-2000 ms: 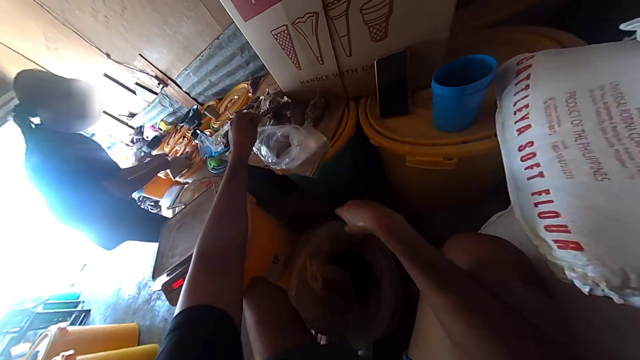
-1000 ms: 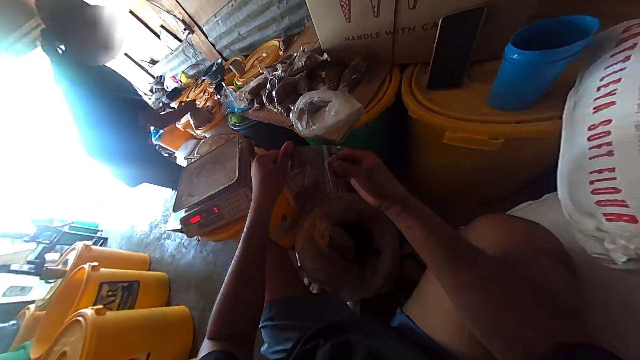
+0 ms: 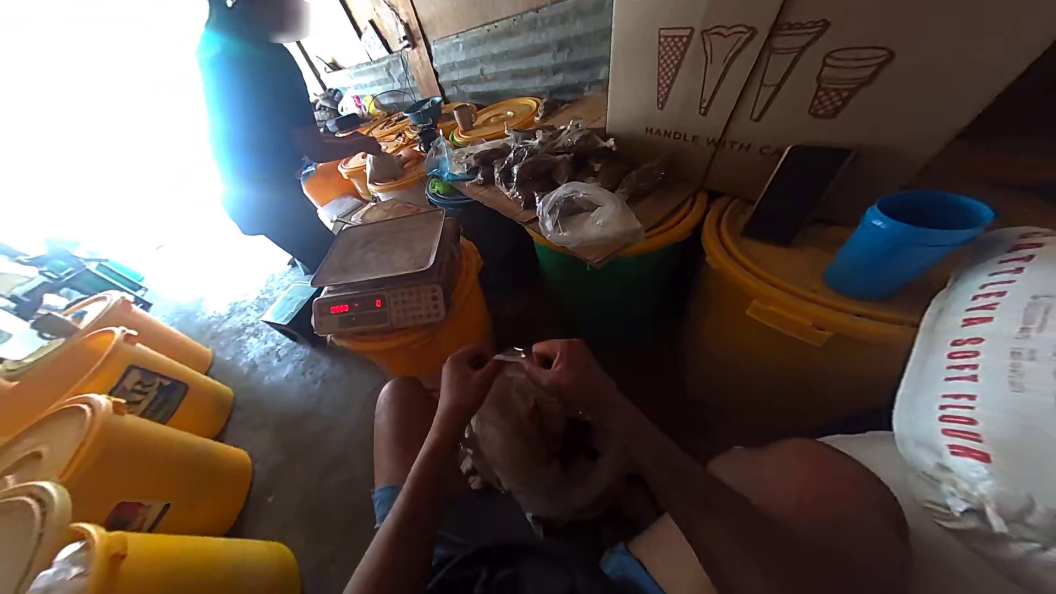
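Between my legs sits a large bag of brown powder point(image 3: 528, 445), its inside partly dark. Above it my left hand point(image 3: 469, 381) and my right hand point(image 3: 569, 373) pinch the two sides of a small clear plastic bag point(image 3: 513, 356). Past my left hand, a digital scale point(image 3: 379, 260) with a bare metal plate and lit red digits rests on an orange bucket point(image 3: 437, 338). Beyond my hands, a bundle of clear plastic bags point(image 3: 587, 216) lies beside filled brown packets point(image 3: 553, 161) on a cardboard-topped green drum point(image 3: 602, 289).
Yellow buckets point(image 3: 165, 445) line the left side. At right, a blue plastic cup point(image 3: 907, 243) and a dark phone point(image 3: 799, 194) stand on a yellow lidded drum point(image 3: 792, 322), beside a flour sack point(image 3: 973, 371). A cone carton point(image 3: 767, 82) stands behind. A person point(image 3: 264, 132) works at far left.
My left hand has come back from the plastic bags by the packets and now meets my right hand over the powder bag, with a small clear bag between them.
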